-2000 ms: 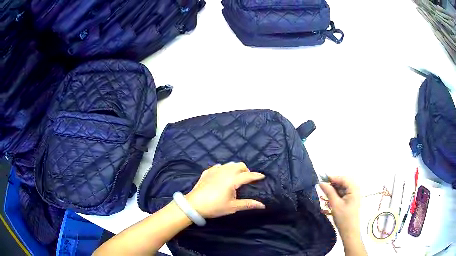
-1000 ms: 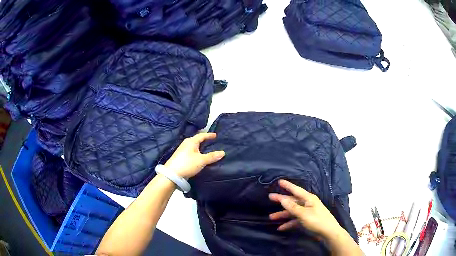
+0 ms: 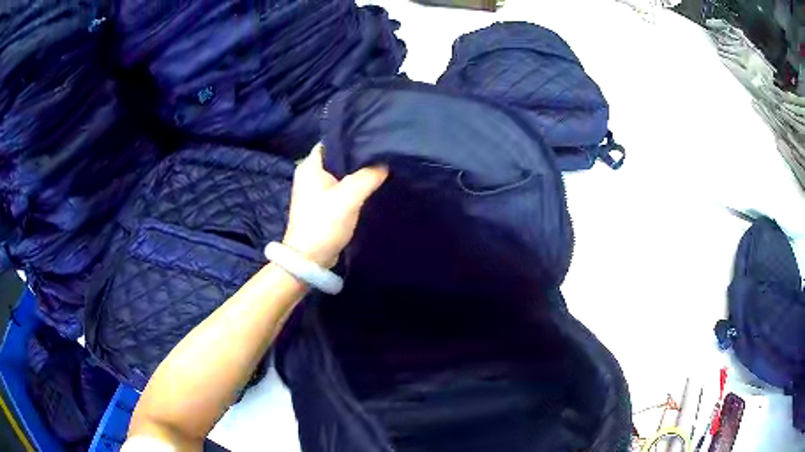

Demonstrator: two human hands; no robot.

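A navy backpack point(image 3: 565, 238) stands wide open in front of me, its smooth dark lining showing. A curved inner pocket edge point(image 3: 494, 187) droops on the raised panel's lining. My left hand point(image 3: 331, 207), with a pale bangle on the wrist, grips the upper left edge of the opening, thumb inside. My right hand is not in view. The bottom of the bag is dark and cut off by the frame's lower edge.
A quilted backpack point(image 3: 168, 300) lies at left, below a stack of navy backpacks point(image 3: 221, 79). Other bags lie at the back point(image 3: 530, 88) and right point(image 3: 766, 300). Scissors point(image 3: 666, 441), a red pen point(image 3: 719, 402) and a phone point(image 3: 726, 424) lie lower right. A blue crate point(image 3: 115, 419) is lower left.
My left hand has raised the bag's panel, and the opening now gapes wide. My right hand, earlier over the lining, has gone out of view. The camera view has shifted.
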